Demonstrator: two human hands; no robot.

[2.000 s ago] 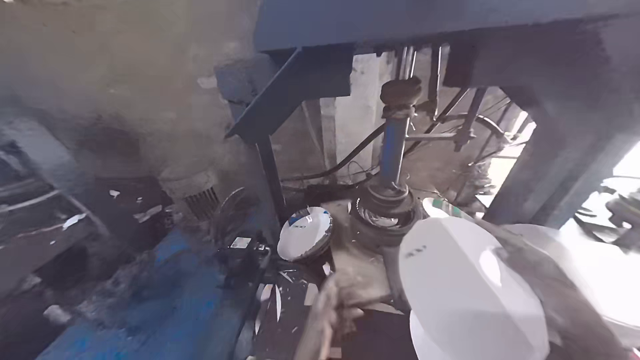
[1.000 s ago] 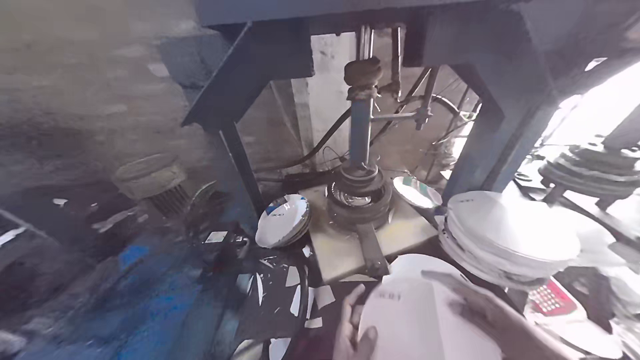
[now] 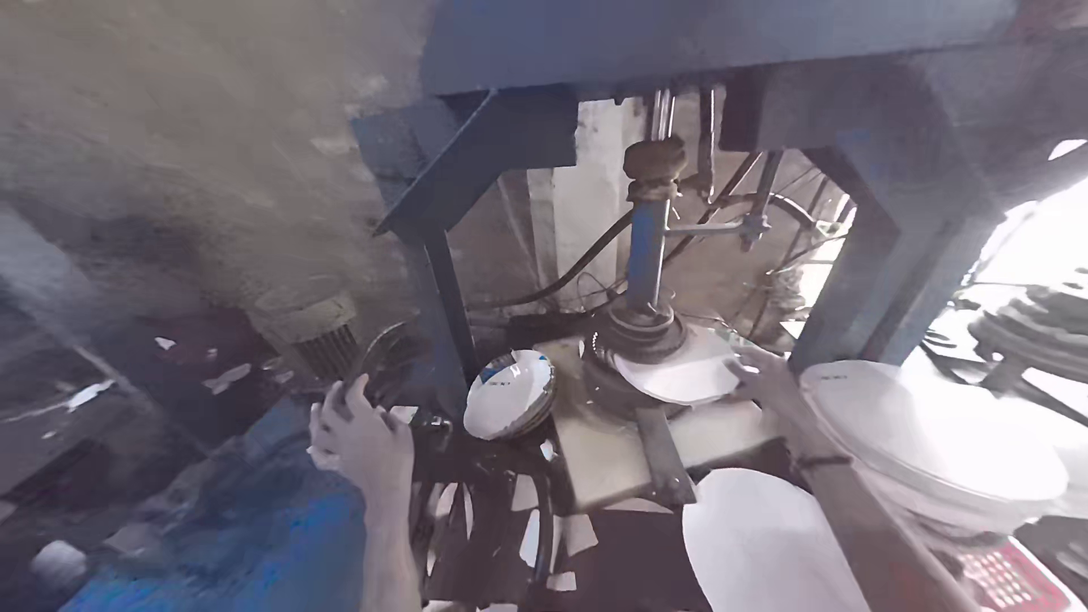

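My right hand (image 3: pixel 761 378) reaches to the press and grips the right edge of a white round sheet (image 3: pixel 680 370), which lies under the round press head (image 3: pixel 644 327) at the foot of the blue ram (image 3: pixel 648 246). My left hand (image 3: pixel 361 429) is raised at the left, fingers apart, holding nothing. Between that hand and the press, a stack of shallow white bowls (image 3: pixel 510 395) with a printed blue patch leans tilted. Below my right forearm lies another white rounded sheet (image 3: pixel 765 544). A flat metal handle (image 3: pixel 663 455) sticks out from the lower die toward me.
The dark blue press frame (image 3: pixel 442 297) stands around the ram. At the right is a tall stack of white round sheets (image 3: pixel 926 425), above a red-and-white object (image 3: pixel 1011 578). Paper scraps (image 3: pixel 578 531) lie in front of the pale base plate (image 3: pixel 595 459). A ribbed motor housing (image 3: pixel 327 336) is at the left.
One second ago both my hands were on white sheets low in front of the press. Now my right hand has one sheet under the press head, and my left hand has moved left, away from the sheets.
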